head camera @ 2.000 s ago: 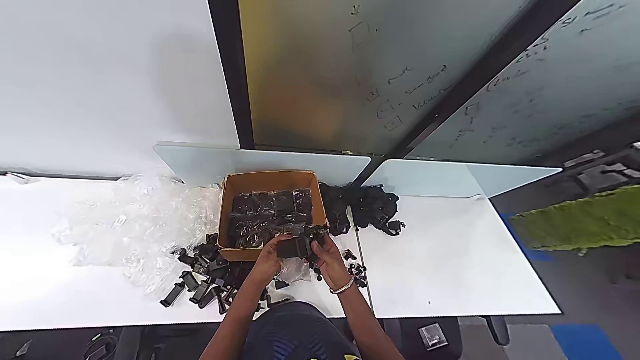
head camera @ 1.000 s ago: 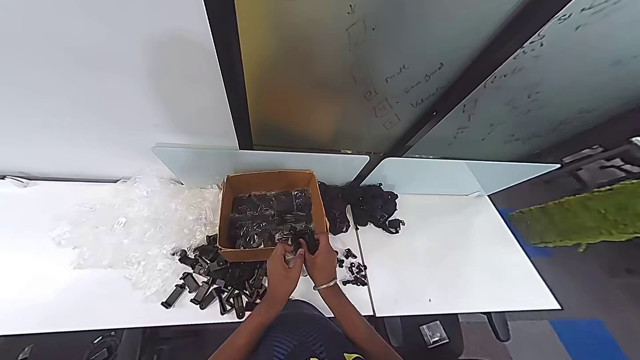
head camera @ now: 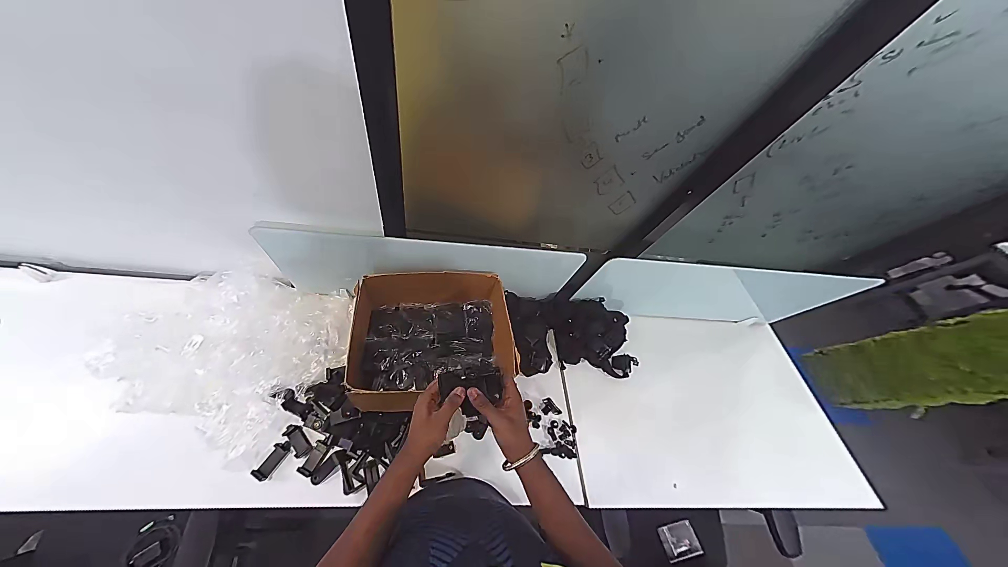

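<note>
A black plastic part [head camera: 471, 383] is held between my left hand [head camera: 434, 413] and my right hand [head camera: 504, 409], thumbs on its near face, over the near edge of an open cardboard box [head camera: 431, 402]. Inside the box lie black items in clear plastic wrap [head camera: 429, 335]. Left of my hands, a pile of black plastic clamp-like parts [head camera: 339, 433] spreads on the white table. Several small black pieces [head camera: 559, 433] lie to the right of my right wrist. Just what the held part is, I cannot tell.
A heap of clear plastic bags [head camera: 244, 354] covers the table [head camera: 709, 441] left of the box. Black items in a tangled pile [head camera: 587, 331] stand right of the box. A low glass divider [head camera: 425, 260] runs behind, below panels bearing handwriting.
Two seconds ago the hands were farther apart around a black part; they came together a second ago. Now a wide dark face of the held part shows between both thumbs.
</note>
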